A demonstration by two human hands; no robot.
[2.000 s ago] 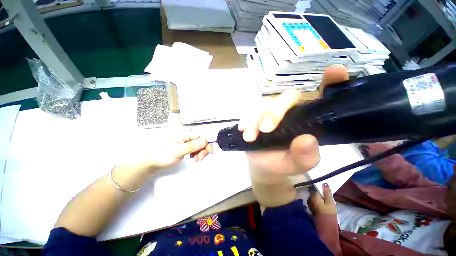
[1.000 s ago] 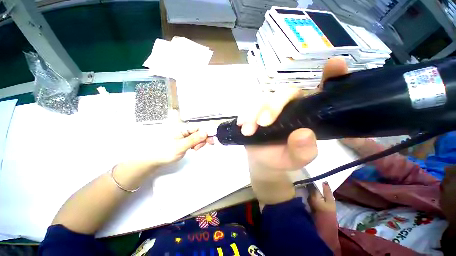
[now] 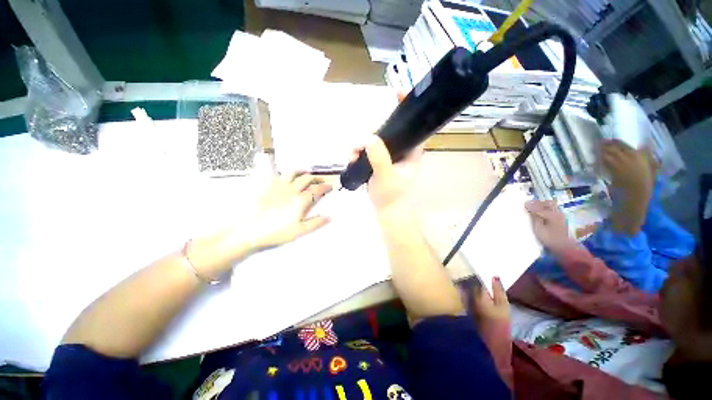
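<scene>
My right hand [image 3: 388, 173] grips the black electric screwdriver [image 3: 429, 101] near its nose. The tool is tilted, its nose down and to the left, its rear up and to the right. Its thin bit points down at a white surface just right of my left hand. My left hand [image 3: 293, 207] lies on the white surface with fingers spread. I see no screw in it. The white area under both hands is overexposed, so I cannot make out a casing's outline there. A clear tray of small grey screws [image 3: 226, 139] stands beyond my left hand.
A bag of screws [image 3: 66, 129] lies at the far left by a metal post. White sheets [image 3: 273, 62] lie beyond the tray. Stacked devices [image 3: 500, 86] stand at the back right. The black cord [image 3: 539, 133] loops down right. Neighbours' hands [image 3: 550, 223] are at the right.
The screwdriver has swung from nearly level to a steep tilt, nose down. My left fingers have left the bit and spread on the white surface. Neighbours' hands at the right have moved into clearer view.
</scene>
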